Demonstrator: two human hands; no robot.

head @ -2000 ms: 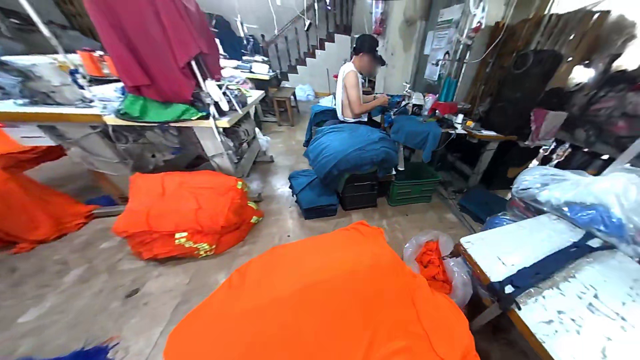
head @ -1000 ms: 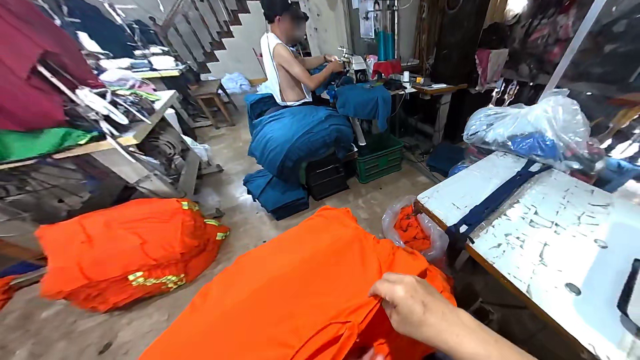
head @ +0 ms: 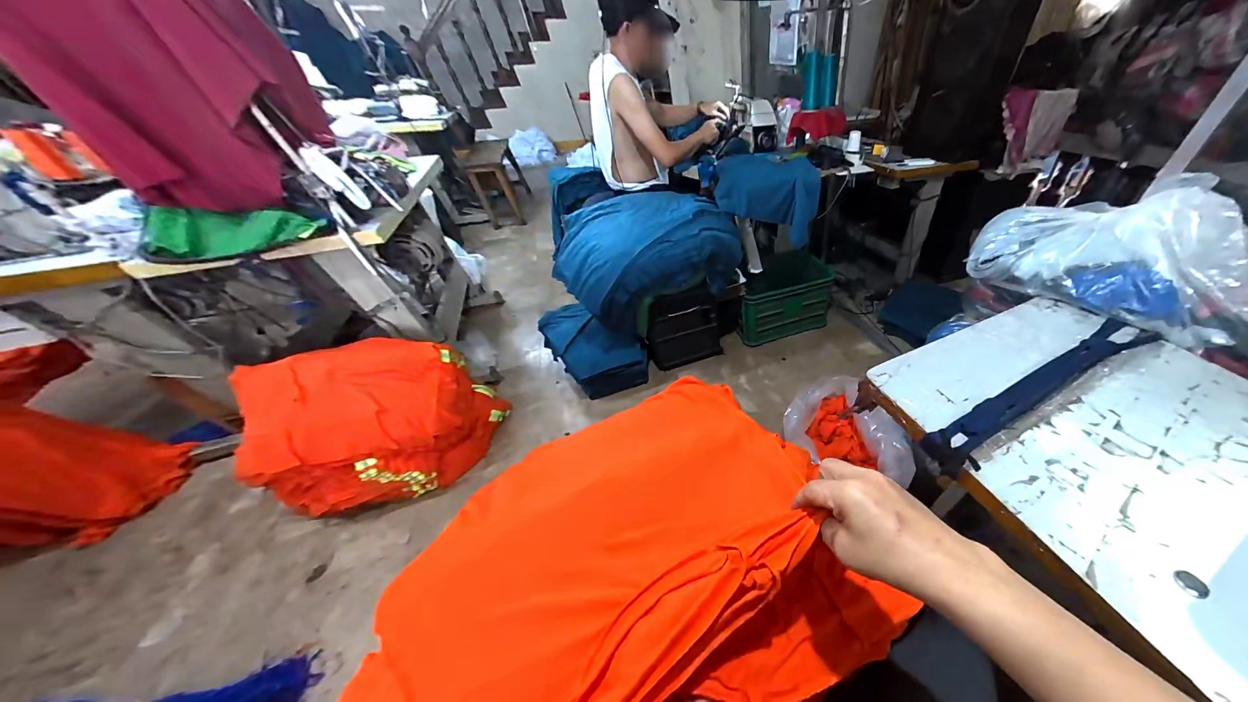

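A large heap of orange fabric (head: 604, 526) fills the lower middle of the head view, its surface smooth at the left and gathered in folds at the right. My right hand (head: 873, 512) reaches in from the lower right and pinches the right edge of this fabric between thumb and fingers, lifting a gathered fold. Just beyond the hand, a clear plastic bag (head: 892, 448) holds orange scraps (head: 838, 429). My left hand is out of the picture. What lies under the lifted cloth is mostly hidden.
A worn white table (head: 1111, 458) with a dark blue strap (head: 1033, 390) stands at right. An orange fabric bundle (head: 361, 409) lies on the floor at left. Ahead, a person (head: 634, 117) sits at a sewing machine, near blue fabric (head: 648, 249) and a green crate (head: 785, 302).
My right hand, absent from the oldest frame, has come in from the right and holds the orange fabric's edge, now gathered into folds. The view has turned rightward since the oldest frame.
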